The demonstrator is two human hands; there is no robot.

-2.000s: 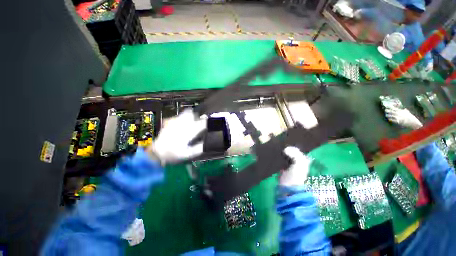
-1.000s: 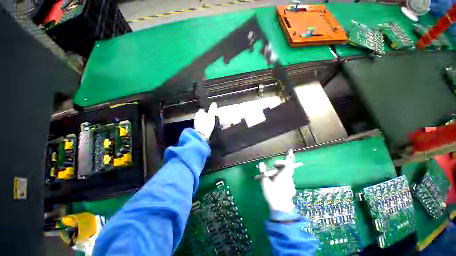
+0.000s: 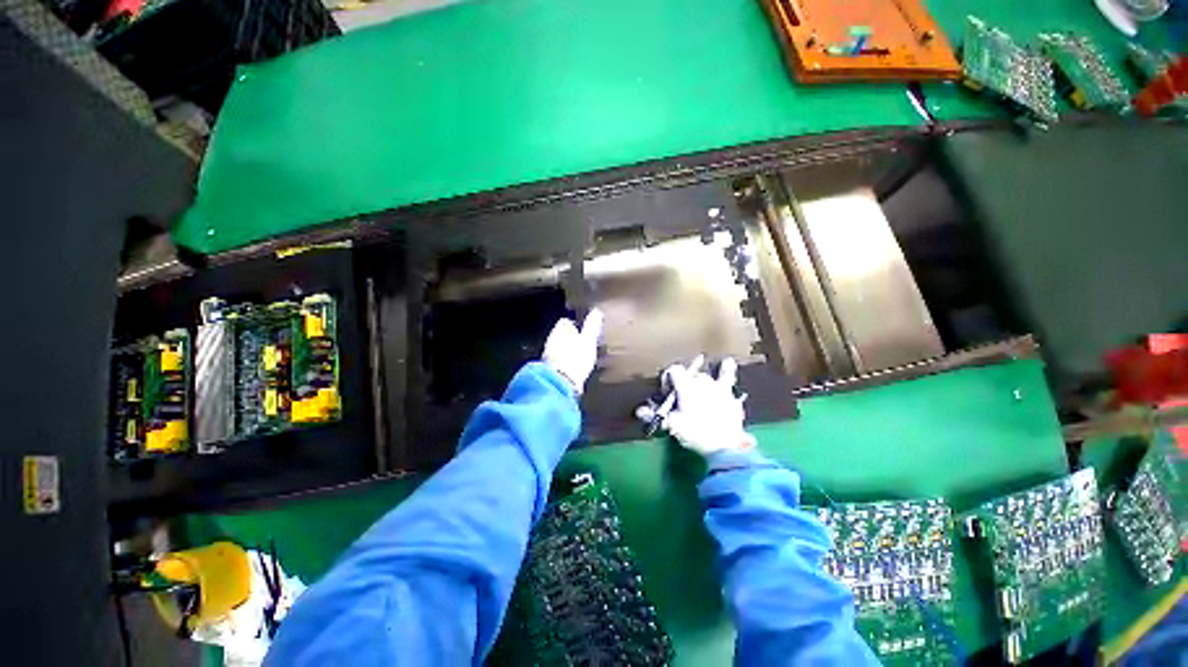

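A flat black solder pallet (image 3: 489, 424) with cut-outs lies level between the conveyor rails; silvery metal shows through its right opening, and its left opening looks dark. My left hand (image 3: 573, 349), white-gloved, rests at the pallet's middle bar with its fingers apart. My right hand (image 3: 705, 409), also gloved, is over the pallet's near edge, fingers partly spread. A slim dark tool, apparently tweezers (image 3: 658, 414), shows at its left side; its grip is partly hidden by the fingers.
A carrier at left (image 3: 156, 485) holds boards with yellow blocks and a ribbed heatsink (image 3: 232, 387). Circuit boards lie on the near mat, including one (image 3: 597, 573) below my hands. A yellow pot (image 3: 209, 582) stands lower left. An orange fixture (image 3: 866, 46) sits on the far mat.
The pallet was carried tilted over the conveyor and has come down flat between the rails. My right hand has moved from the near mat up to the pallet's near edge.
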